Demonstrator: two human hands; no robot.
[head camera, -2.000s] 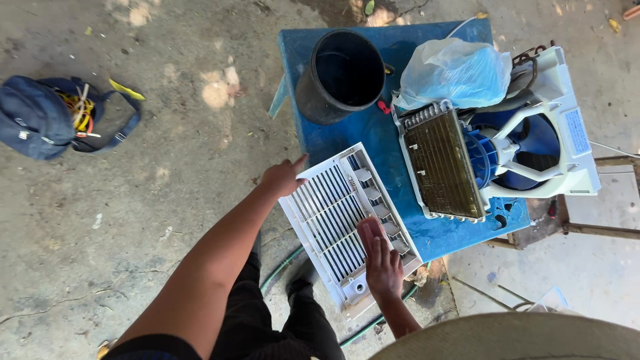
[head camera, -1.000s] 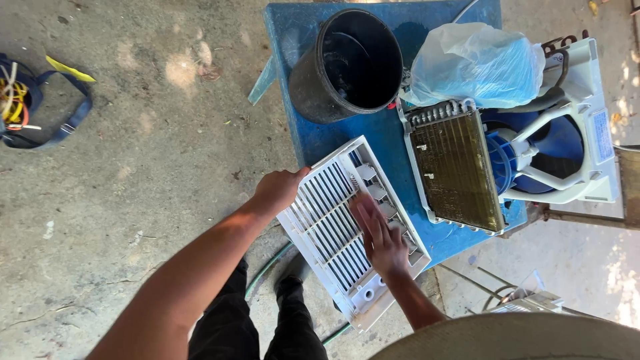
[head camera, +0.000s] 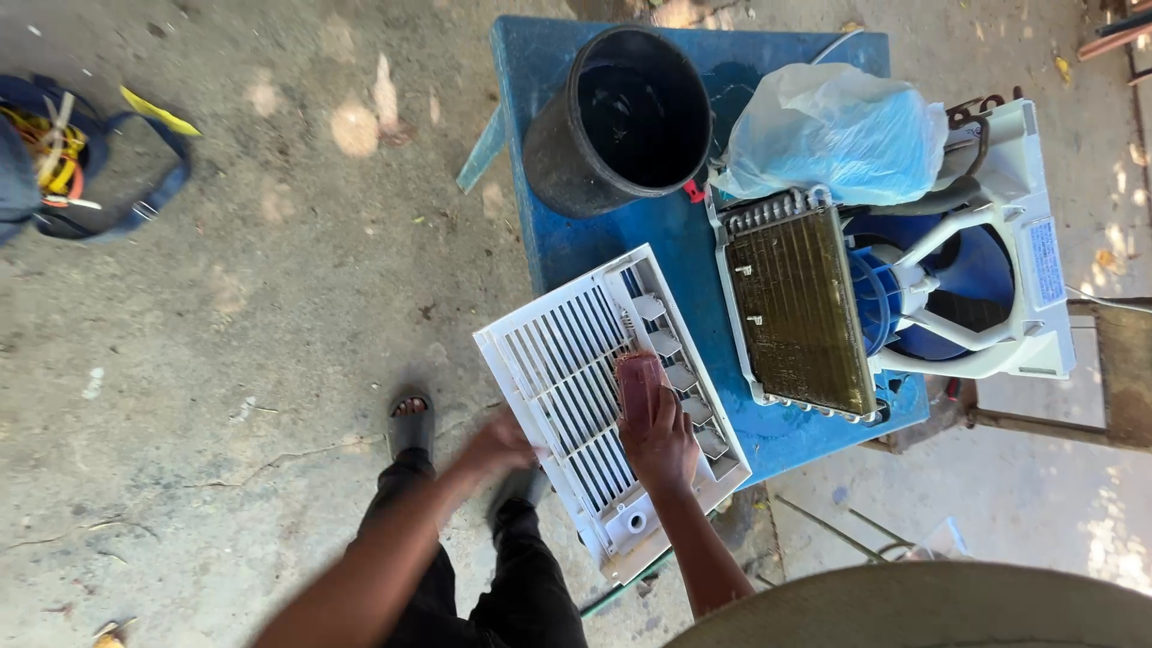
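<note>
A white plastic louvred front grille of an air conditioner (head camera: 576, 387) lies slanted on the blue table's near-left corner, partly overhanging it. My right hand (head camera: 661, 441) is shut on a reddish-brown scrubbing brush (head camera: 639, 387), which is over the slats beside the row of vanes. My left hand (head camera: 504, 441), blurred, is at the grille's left long edge; whether its fingers touch or grip it cannot be told. Right of the grille stands the opened air conditioner, with its wet finned coil (head camera: 801, 315) and blue fan (head camera: 954, 270) showing.
On the blue table (head camera: 666, 234) stand a black bucket (head camera: 585, 135) with dark liquid inside and a clear plastic bag (head camera: 828, 135) around something blue. A dark blue bag (head camera: 22, 171) with coloured cords is on the concrete floor at left. A green hose (head camera: 621, 589) runs below the grille.
My left hand has moved from the grille's upper left corner down along its left edge. My right hand holds the brush throughout, shifting over the slats.
</note>
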